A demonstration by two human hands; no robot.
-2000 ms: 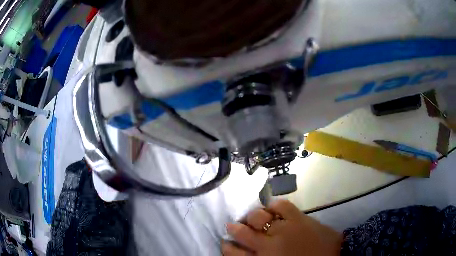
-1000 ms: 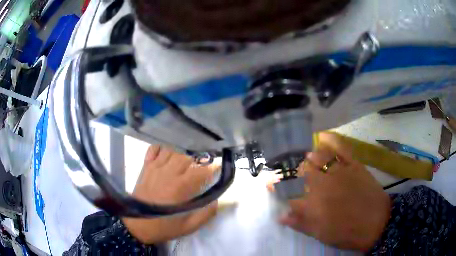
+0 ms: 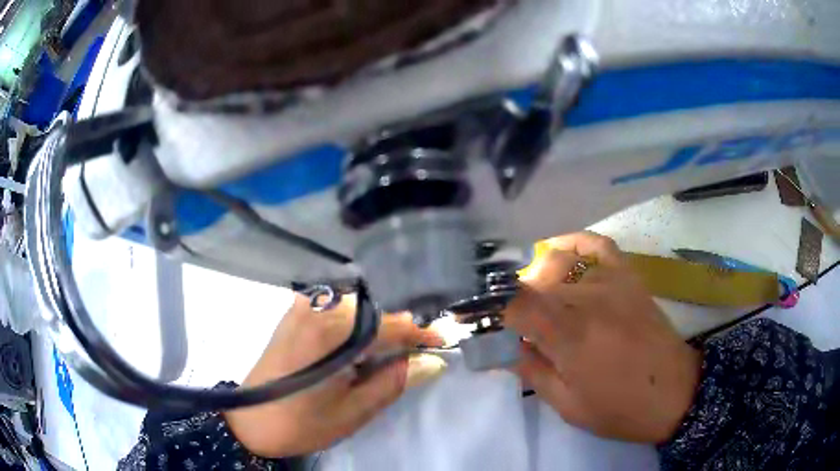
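Note:
White fabric (image 3: 442, 428) lies below the needle area of the white sewing machine (image 3: 543, 175). My left hand (image 3: 318, 377) is left of the needle area, partly behind the curved metal guard (image 3: 157, 396). Its thumb has a pale cover (image 3: 425, 369), and thumb and finger pinch the fabric's upper edge. My right hand (image 3: 603, 345), with a ring, is at the fabric's right side. Its fingertips are partly hidden behind the tension assembly (image 3: 488, 322), so its grip is unclear. The needle and presser foot are hidden.
A yellow strip (image 3: 705, 281) lies right of my right hand, with snips (image 3: 728, 263) partly over it. A black rectangle (image 3: 723, 187) and brown swatches (image 3: 809, 248) lie further right. A dark brown pad (image 3: 304, 41) covers the machine's front at the top.
My left hand came into view after the first frame and has since moved right, closing on the fabric. My right hand moved up beside the needle area. The camera view has shifted.

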